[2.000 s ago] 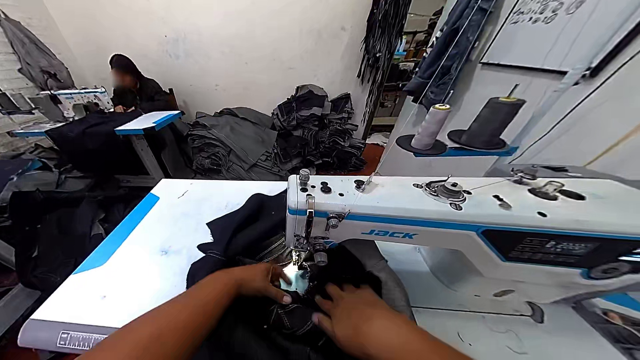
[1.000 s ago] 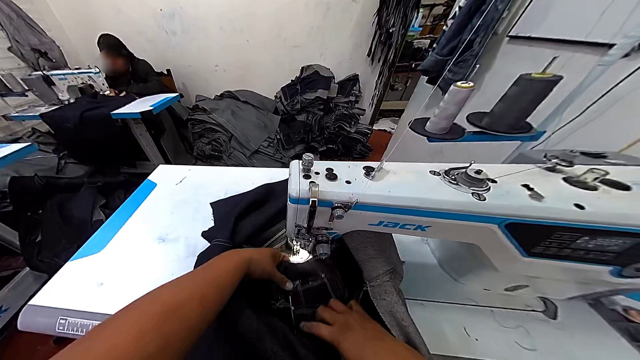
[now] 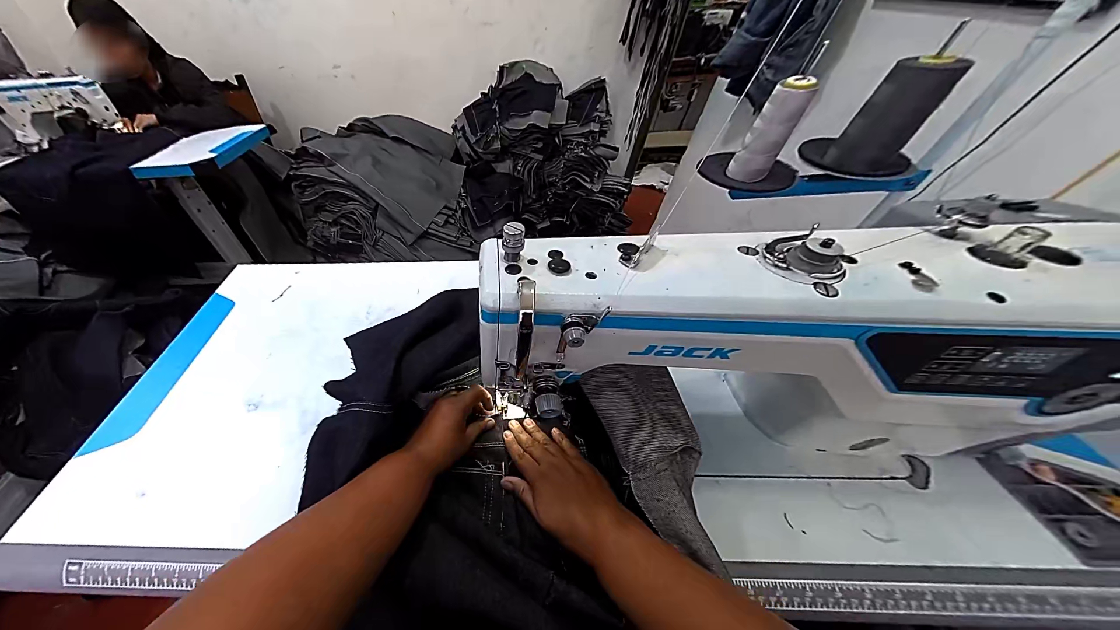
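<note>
A white Jack sewing machine (image 3: 735,302) stands on a white table, its lit presser foot (image 3: 514,408) down over dark denim. My left hand (image 3: 448,429) is just left of the foot, its thumb and fingers pinching the edge of the dark denim garment (image 3: 472,542). My right hand (image 3: 556,477) lies flat on the cloth just below and right of the foot, fingertips close to it. White stitching shows on the denim between the hands. A grey underside of cloth (image 3: 652,420) spreads right of the needle area. The needle tip is too small to tell.
Two thread cones, one pale (image 3: 770,136) and one dark grey (image 3: 901,114), stand behind the machine head. Piles of cut denim (image 3: 376,184) lie by the wall. A person (image 3: 157,83) sits at another sewing machine at the back left. A ruler strip (image 3: 144,575) runs along the table's front edge.
My right hand has moved up toward the presser foot and now lies flatter on the denim. My left hand remains beside the foot.
</note>
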